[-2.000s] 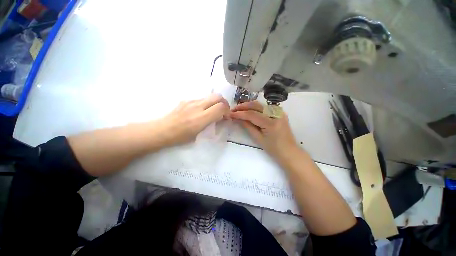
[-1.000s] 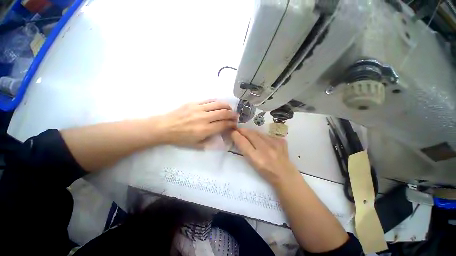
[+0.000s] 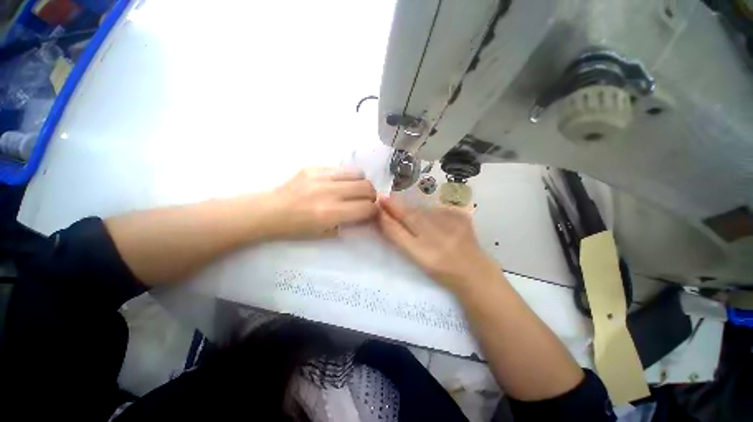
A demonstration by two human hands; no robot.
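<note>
A sheer white fabric piece [image 3: 363, 165] lies at the presser foot [image 3: 404, 171] and almost vanishes against the white table. My left hand [image 3: 318, 202] rests on the fabric just left of the foot, with its fingertips pinching it. My right hand [image 3: 429, 239] is in front of the foot, thumb and fingertips pinching the fabric edge, close to my left fingertips. The off-white sewing machine head [image 3: 462, 74] stands above and right of the hands. The needle itself cannot be made out.
Black-handled shears [image 3: 570, 222] lie right of the needle, with a tan card strip [image 3: 609, 317] over them. A dark flat pad [image 3: 663, 330] is at the right end. A blue tray [image 3: 62, 103] with clear bags is at far left. Ruler marks [image 3: 371, 303] run along the front edge.
The camera view shifts between frames. My right fingers, bent up beside the foot at first, now lie lower and flatter in front of it. My left hand stays at the fabric.
</note>
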